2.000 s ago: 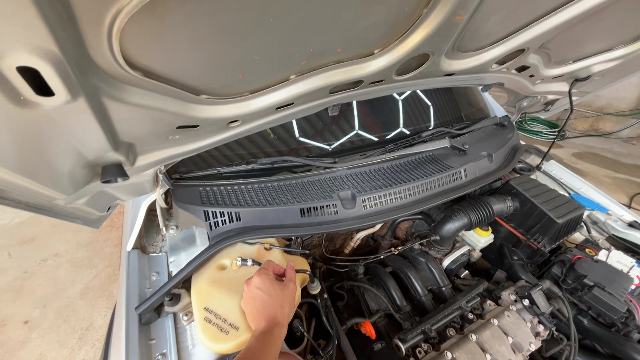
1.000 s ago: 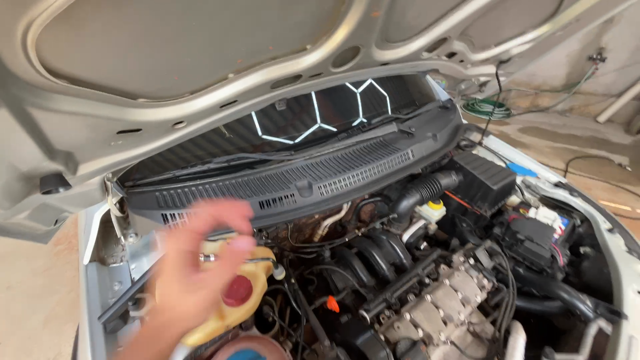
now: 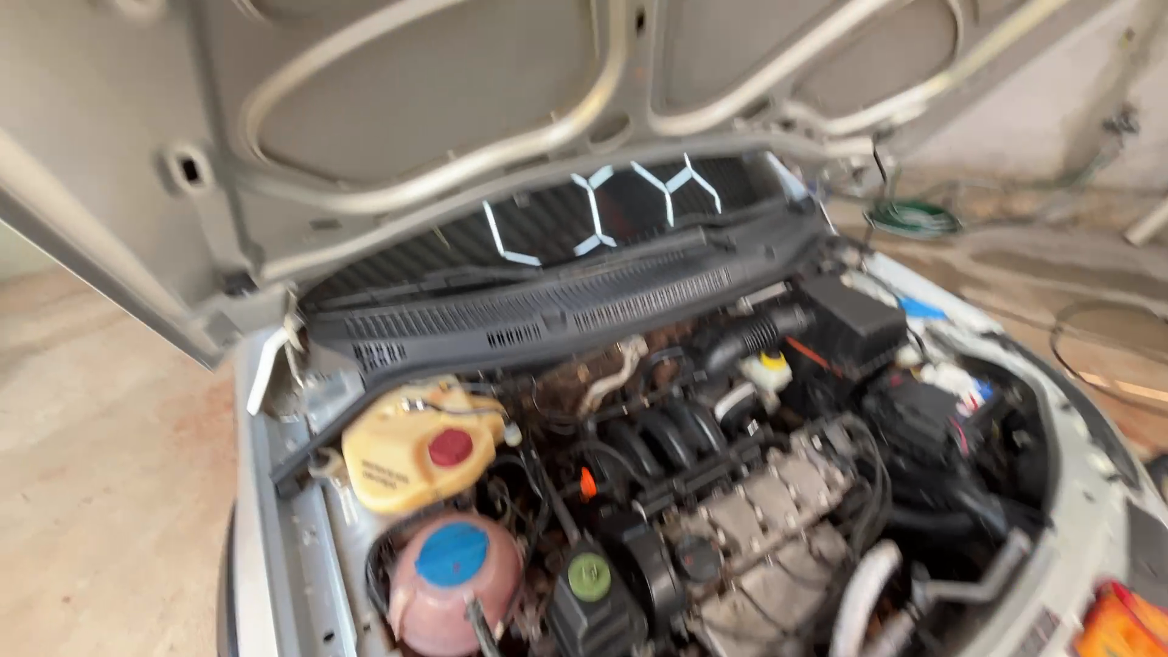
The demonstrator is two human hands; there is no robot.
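Neither of my hands shows in the head view at this moment. Below the open hood lies a car's engine bay. A yellowish plastic fluid reservoir (image 3: 374, 456) with a red cap (image 3: 451, 447) sits at its left rear, a thin dark line running over its top. In front of it is a pinkish coolant expansion tank (image 3: 429, 616) with a blue cap (image 3: 453, 554). To that tank's right stands a black reservoir (image 3: 598, 625) with a green cap (image 3: 589, 577). The metal engine cover (image 3: 766, 520) fills the middle, and an orange dipstick handle (image 3: 588, 482) rises behind it.
The raised hood (image 3: 420, 100) spans the top. A black air filter box (image 3: 849, 319) and the battery area (image 3: 922, 411) are at the right. An orange and red object (image 3: 1122, 625) rests at the lower right corner. A green hose coil (image 3: 912, 217) lies on the floor behind.
A hand was at the yellowish reservoir two seconds ago, then showed blurred above it with the red cap visible. It has now left the view, which has shifted.
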